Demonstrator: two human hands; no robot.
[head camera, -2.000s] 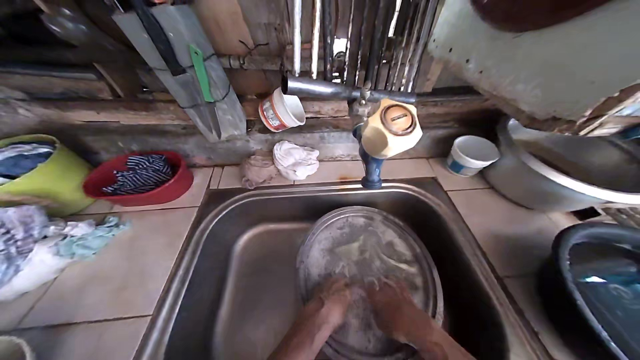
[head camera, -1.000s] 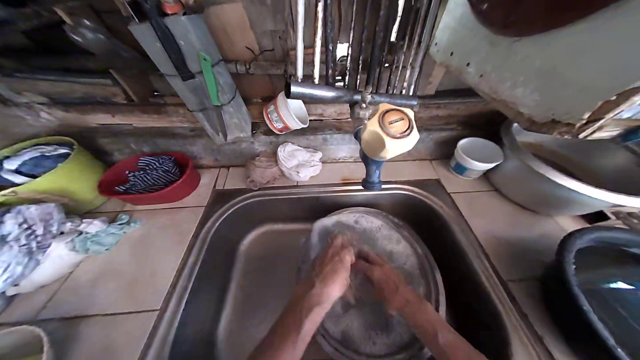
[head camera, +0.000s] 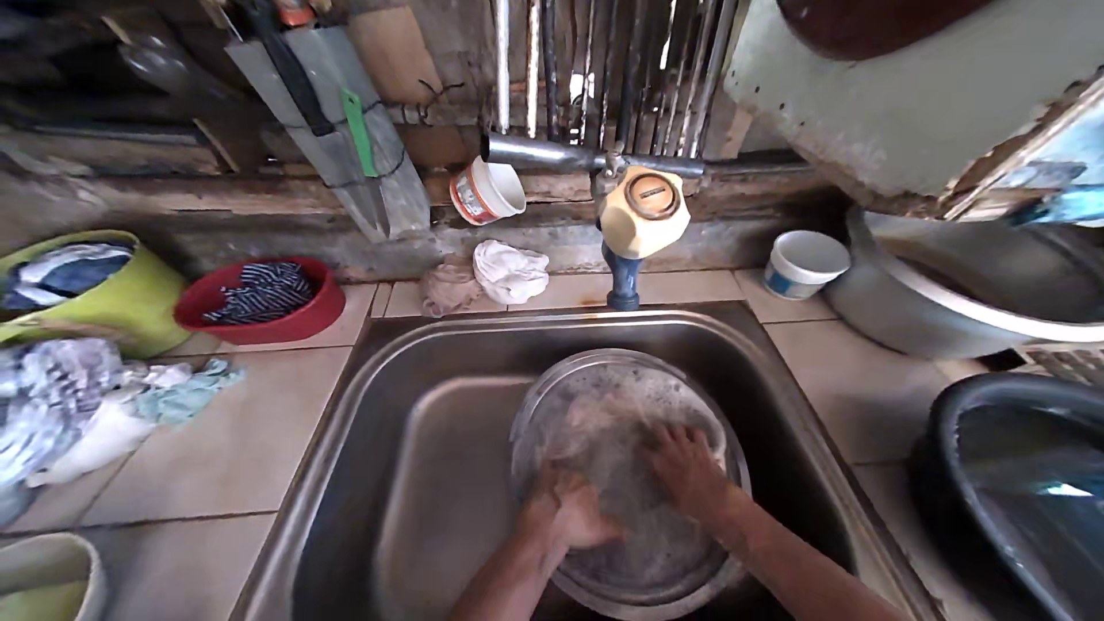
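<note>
A round metal basin holds cloudy water and stands in the right part of a stainless steel sink. In it lies wet pale cloth, blurred under the water. My left hand is at the basin's left side, fingers partly hidden, so whether it grips anything is unclear. My right hand rests with spread fingers at the right side, palm down, near a whitish edge of cloth. Behind the sink stands a blue faucet pipe with a cream plastic container around its top.
Left on the tiled counter are a green bucket of clothes, a red basin with striped cloth and a cloth pile. Crumpled white cloth lies behind the sink. Right stand a white tub, a large metal basin and a black water-filled tub.
My hands were close together over the middle of the basin one second ago; now they are apart, the left nearer me and the right with its fingers spread.
</note>
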